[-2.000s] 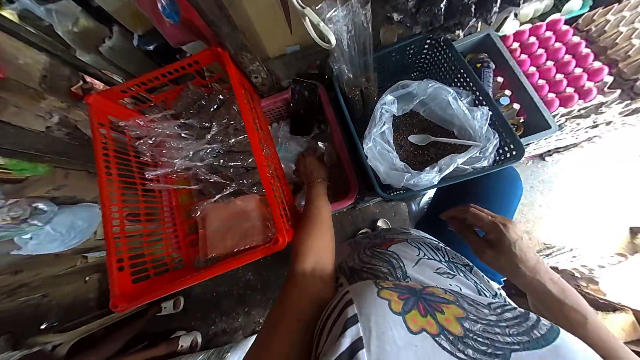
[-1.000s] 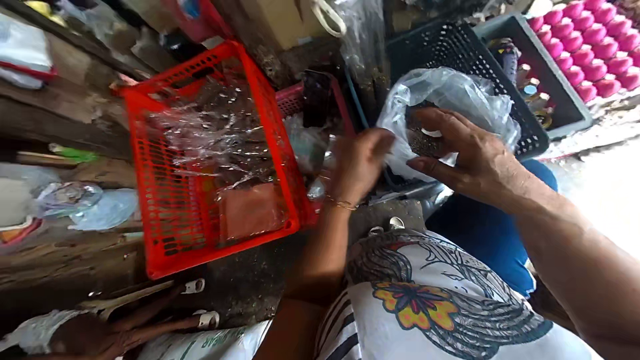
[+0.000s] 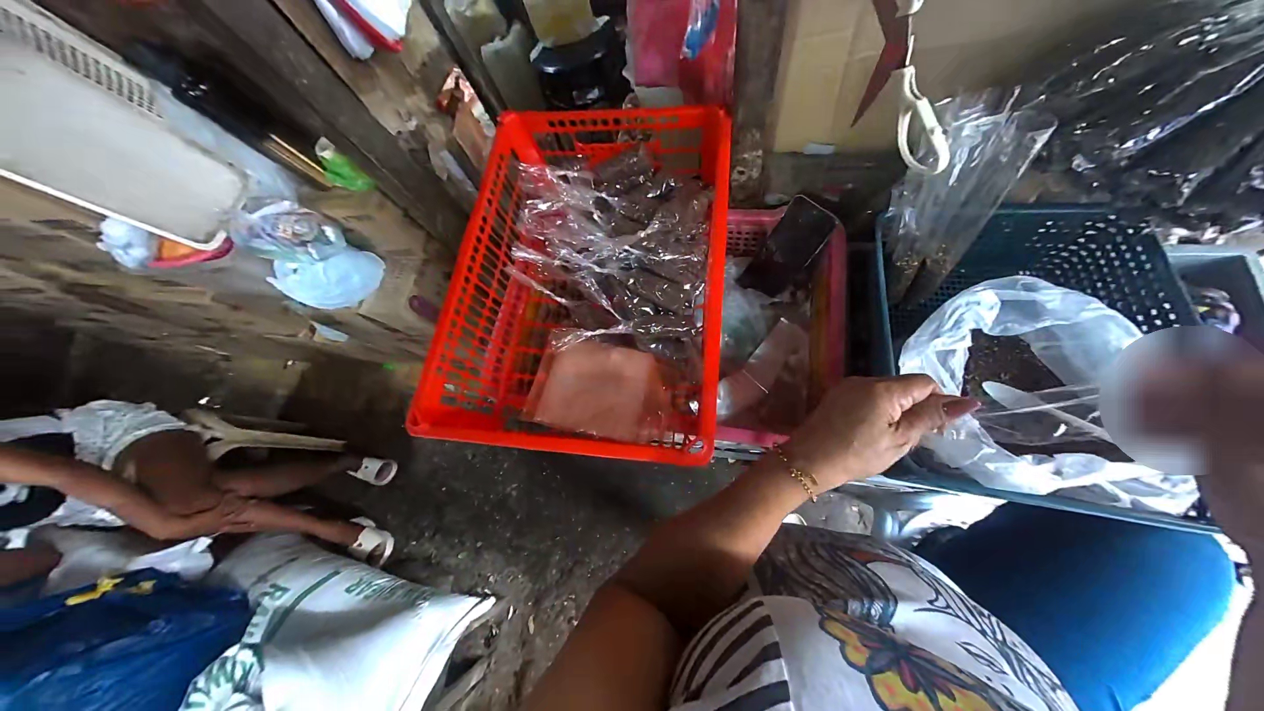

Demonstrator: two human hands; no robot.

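Observation:
My left hand (image 3: 869, 425) pinches one end of a small clear plastic bag (image 3: 1047, 410) between thumb and fingers. My right hand (image 3: 1175, 400), blurred at the right edge, is at the bag's other end; its fingers cannot be made out. Beneath them a large translucent plastic bag (image 3: 948, 341) of dark granules (image 3: 1007, 360) stands open in a dark green plastic basket (image 3: 1027, 232). A white plastic spoon (image 3: 1017, 400) lies on the granules. Left of my left hand, a red plastic crate (image 3: 716, 296) holds many filled clear packets (image 3: 642, 247).
Between crate and basket sits a pink basket (image 3: 839, 296) with a dark phone (image 3: 790, 242) and plastic bags. Scissors (image 3: 920, 123) hang above. A white printed sack (image 3: 336, 622) lies at the lower left, beside a seated person (image 3: 168, 474). Cardboard stands behind.
My left hand was in the pink basket two seconds ago; it has moved right, over the granules. My right hand has come up from beside my lap. The view has swung left.

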